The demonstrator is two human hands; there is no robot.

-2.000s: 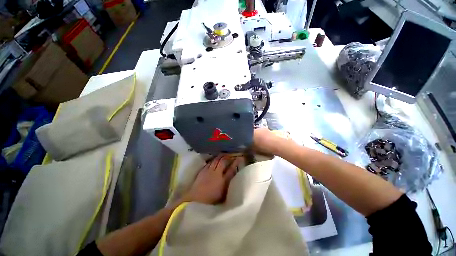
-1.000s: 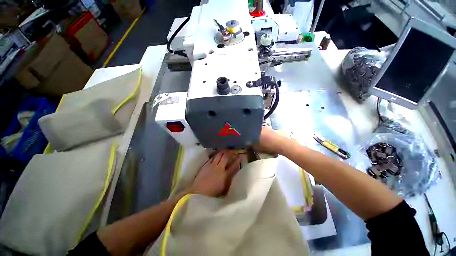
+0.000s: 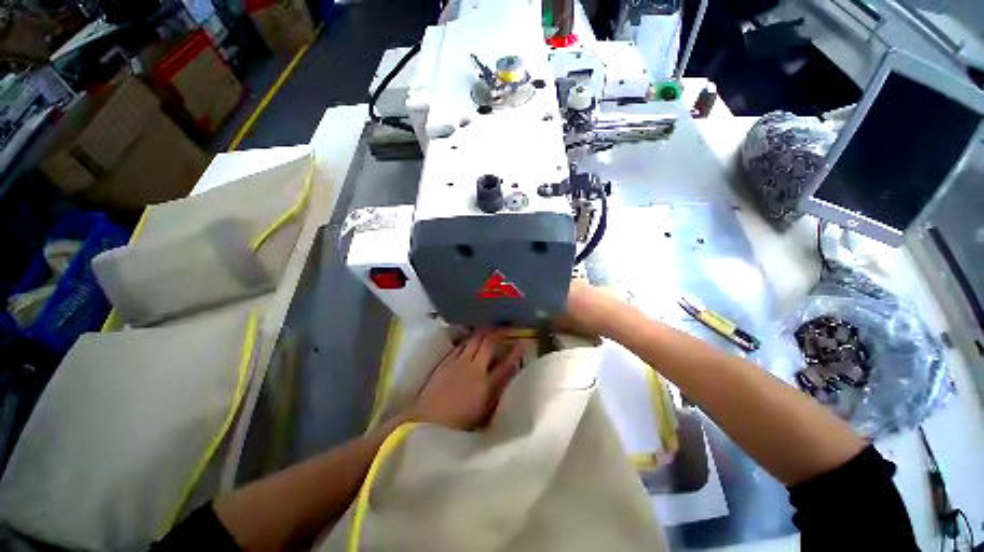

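Note:
A beige bag body (image 3: 507,464) with a yellow-bound edge lies in front of the sewing machine head (image 3: 493,270), its far part under the head. My left hand (image 3: 466,380) lies on the fabric just below the head, fingers pointing forward and partly hidden at the tips. My right hand (image 3: 577,309) reaches in at the right side of the head; its fingers are hidden behind the cover and fabric, so its grip cannot be seen. The white clamp plate (image 3: 626,404) with a yellow-taped border lies under the bag.
Stacked bag bodies (image 3: 130,410) lie on the left table. A yellow-and-black tool (image 3: 720,325) lies on the metal bed. At right are an open plastic bag of hardware (image 3: 901,361), a closed bundle (image 3: 779,162) and a screen (image 3: 901,146). Cartons and a blue crate (image 3: 65,283) stand at far left.
The view has shifted slightly, so the machine appears farther right than two seconds ago. Both hands stay at about the same place on the bag under the head.

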